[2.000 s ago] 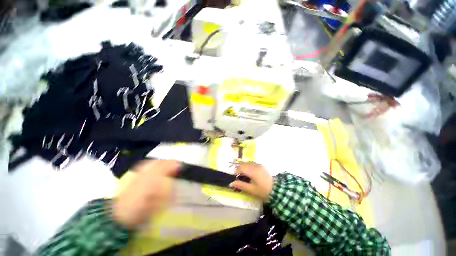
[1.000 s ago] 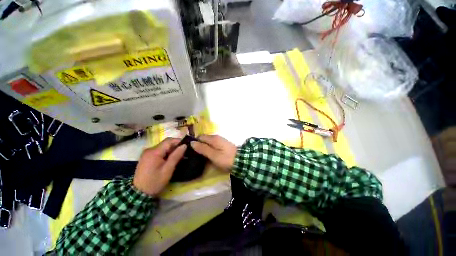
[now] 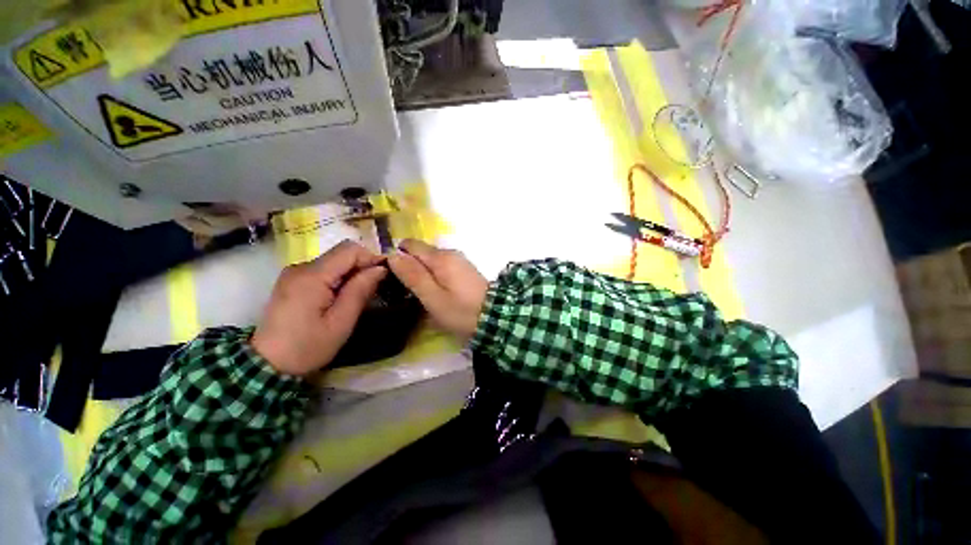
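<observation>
My left hand and my right hand pinch the end of a black strap between their fingertips, just in front of the needle area. The strap's body hangs in a loop below the fingers over the yellow-taped table. The small metal presser parts show just beyond the fingertips. The strap's end is mostly hidden by the fingers, and no buckle can be made out in it. The white sewing machine head with its warning label stands above and left of my hands.
Thread snips lie right on an orange cord. A loose metal ring and clear plastic bags lie farther right. Black straps with metal ends lie left. More straps lie near my body.
Two seconds ago the hands were apart with the strap stretched between them; now they are together at its end. The view has moved closer to the machine head.
</observation>
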